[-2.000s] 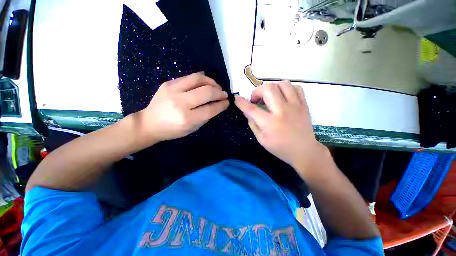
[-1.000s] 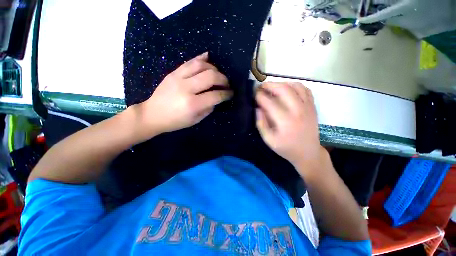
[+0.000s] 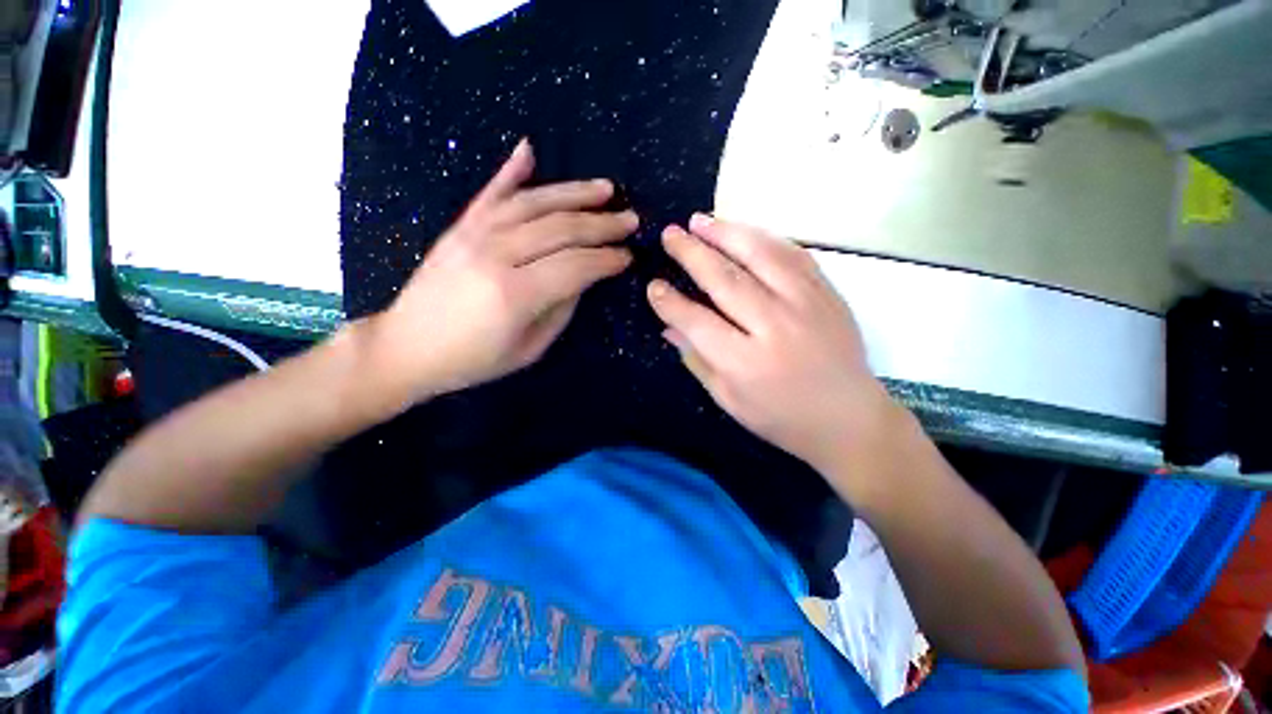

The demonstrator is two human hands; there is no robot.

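Note:
A black garment panel with tiny sparkles [image 3: 558, 84] lies over the white tabletop and hangs over its front edge onto the lap. At its top a white V-shaped notch shows. My left hand [image 3: 509, 272] lies on the panel left of its middle, fingers spread and pointing right. My right hand [image 3: 760, 314] rests on the panel's right part, fingers pointing up and left. The fingertips of both hands are close together but apart. No small piece shows between them.
The sewing machine head [image 3: 1116, 63] is at the upper right above its beige bed [image 3: 963, 181]. Black sparkle cloth [image 3: 1216, 377] lies at the far right. A blue basket [image 3: 1165, 558] stands on an orange-red surface [image 3: 1186, 684] at the lower right. The tabletop's green edge [image 3: 223, 304] runs across.
The panel has spread rightward over the tabletop and the curved tan piece by the bed is now out of sight. Both hands have come out of their pinch and lie flatter on the cloth.

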